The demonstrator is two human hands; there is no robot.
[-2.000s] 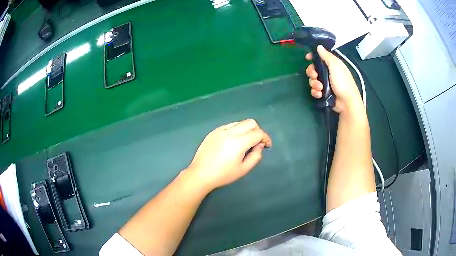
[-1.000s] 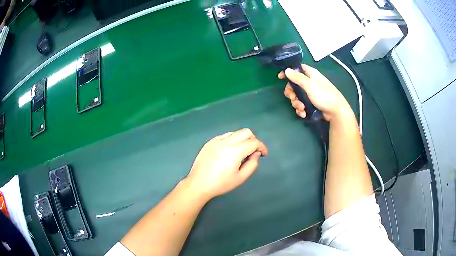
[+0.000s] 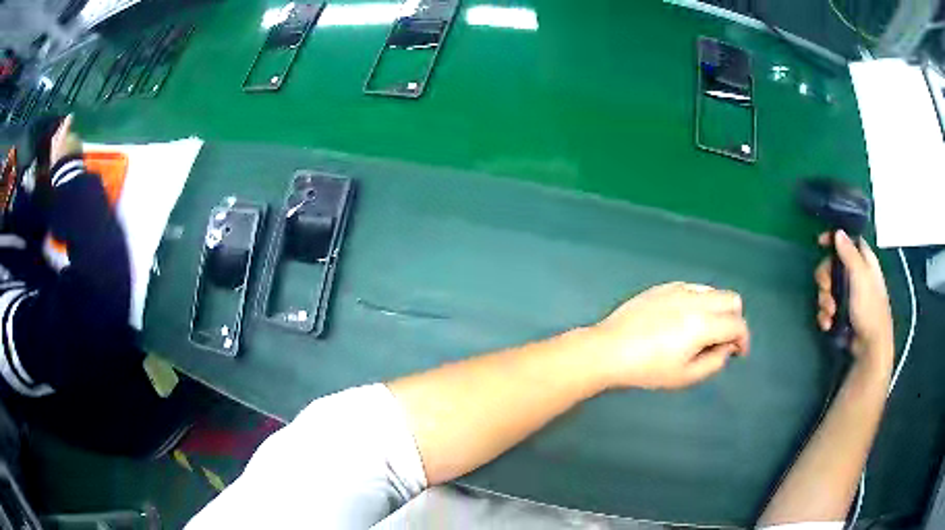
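My right hand [image 3: 858, 300] holds a black handheld scanner [image 3: 837, 212] at the right, its blurred head over the shiny green belt [image 3: 560, 114]. No red glow shows. My left hand [image 3: 684, 336] rests on or just above the dull green mat, its fingers curled and nothing visible in it. A phone frame [image 3: 727, 100] lies on the belt left of the scanner, apart from it. Two more frames lie farther left on the belt. Two set-aside frames, a nearer-left one [image 3: 226, 274] and one beside it [image 3: 307, 254], lie side by side on the mat, with small white labels at their near ends.
A neighbouring worker's dark sleeve [image 3: 93, 238] and hand are at the left, by an orange tray [image 3: 107, 171] on white paper [image 3: 171, 186]. More frames stand in a row at the far left. A white sheet [image 3: 899, 155] and white cable [image 3: 912, 311] are at the right.
The view has turned left, so the set-aside frames and the neighbouring worker show more fully. The scanner is now farther from the nearest belt frame. The red glow seen earliest is gone.
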